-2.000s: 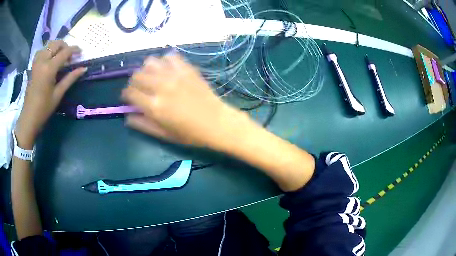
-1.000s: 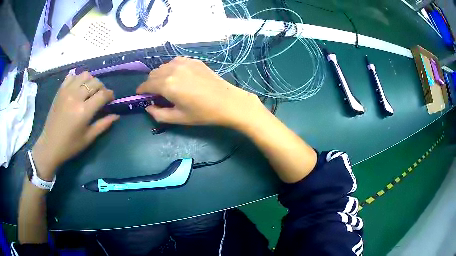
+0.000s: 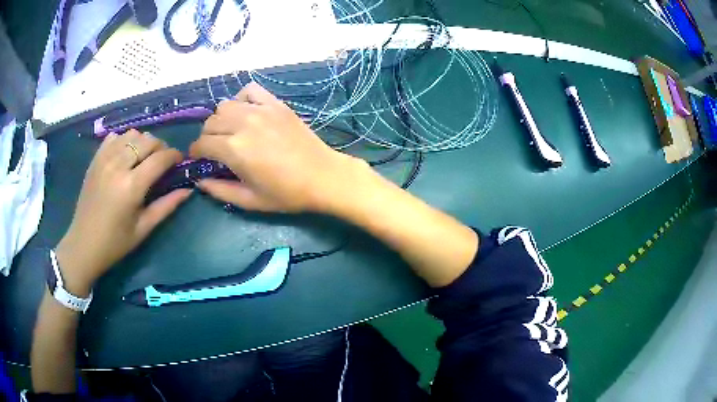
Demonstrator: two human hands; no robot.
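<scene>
A dark 3D pen with a thin pink edge [image 3: 191,172] is held level between my two hands over the mat. My left hand [image 3: 130,184] grips its left end, and my right hand [image 3: 255,149] grips its right end; both ends are hidden by the fingers. Small marks show on its black face. A second pink pen [image 3: 149,119] lies just behind my hands, along the white board. A blue 3D pen [image 3: 216,284] lies in front of my hands, its tip to the left, with a black cable at its rear end.
Clear filament coils [image 3: 440,98] and black cables lie behind my right forearm. Two pink pens [image 3: 531,122] lie at the right, near a small open cardboard box [image 3: 659,110]. Scissors [image 3: 189,27] and dark handles lie on the white board [image 3: 275,47]. A white cloth [image 3: 17,192] is at the left edge.
Two seconds ago a pink pen lay under my moving right hand, my left hand near the board. Both hands have since come to the held pen. The view has shifted slightly.
</scene>
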